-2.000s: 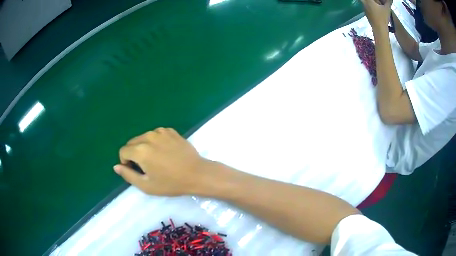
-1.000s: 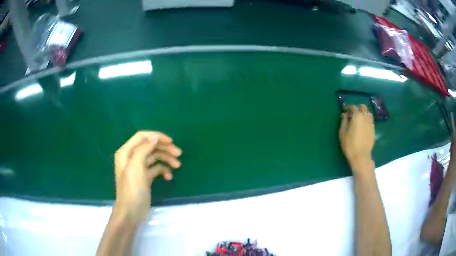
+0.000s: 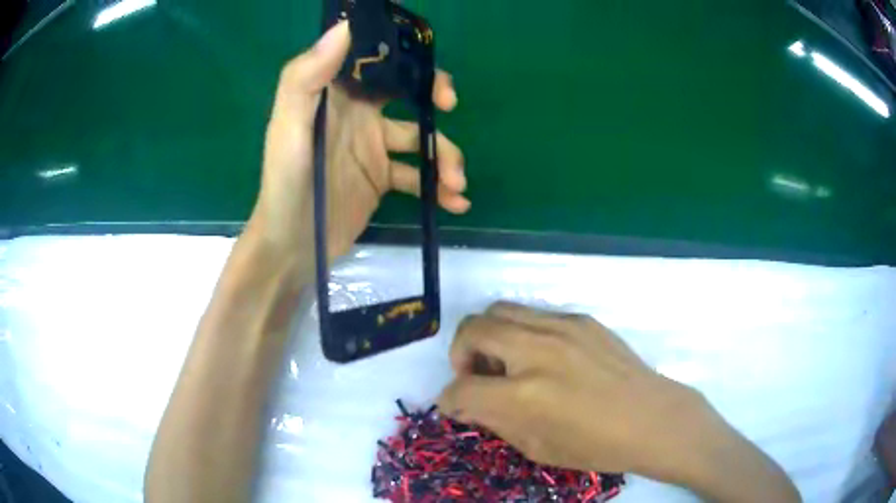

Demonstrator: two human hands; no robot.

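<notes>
A dark phone frame (image 3: 380,329) with a large open window and small gold-orange strips at both ends stands nearly upright in my left hand (image 3: 349,147). My left hand grips its upper part, thumb on the left side and fingers around the right edge. My right hand (image 3: 550,378) is at the upper edge of a pile of small red-and-black parts (image 3: 462,467), fingers curled and fingertips down at the pile. Whether a part is between those fingertips cannot be seen. The hand hides part of the pile.
The green conveyor belt (image 3: 629,128) with light reflections runs across behind my hands. A white table covering (image 3: 108,334) lies along its near edge. Part of another person's skin shows at the right rim. A reddish item is cut off at the top right corner.
The view has turned down to the bench. The phone frame, on the belt under my right hand before, is now held up in my left hand. My right hand has come down to the pile.
</notes>
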